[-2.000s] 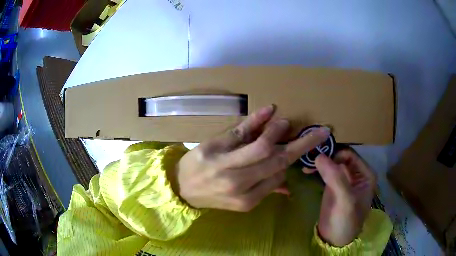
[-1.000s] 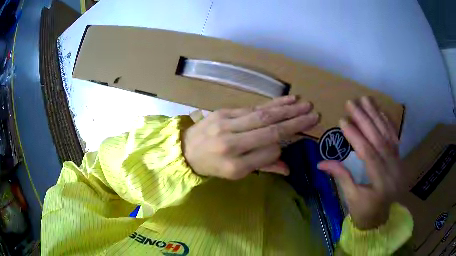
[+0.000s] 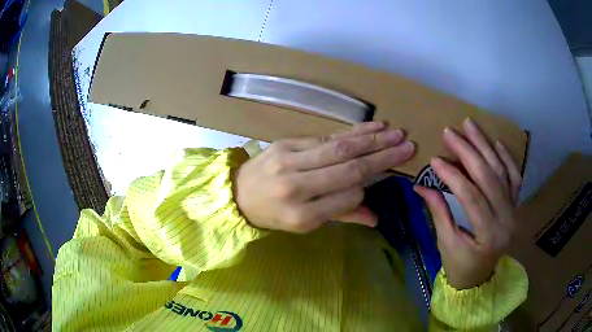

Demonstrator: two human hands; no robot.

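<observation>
A long brown carton (image 3: 162,74) lies at a slant across the white table, its narrow side up. A pale plastic handle (image 3: 292,94) sits in its dark slot. My left hand (image 3: 311,176) rests flat on the carton's near edge, fingers together, thumb below the edge. My right hand (image 3: 474,211) is over the carton's right end with fingers spread. A round black seal sticker (image 3: 427,176) with a white logo is at the near edge, partly covered by my right index finger and thumb.
Another brown carton (image 3: 552,272) with black printing lies at the right. A stack of flattened cardboard (image 3: 76,130) stands beyond the table's left edge. The white table (image 3: 415,39) stretches behind the carton. Blue material (image 3: 415,224) shows below the carton between my hands.
The carton has turned to a slant, its left end farther away. The sticker was between both hands' fingertips and is now at the carton's edge. My right hand has moved up onto the carton.
</observation>
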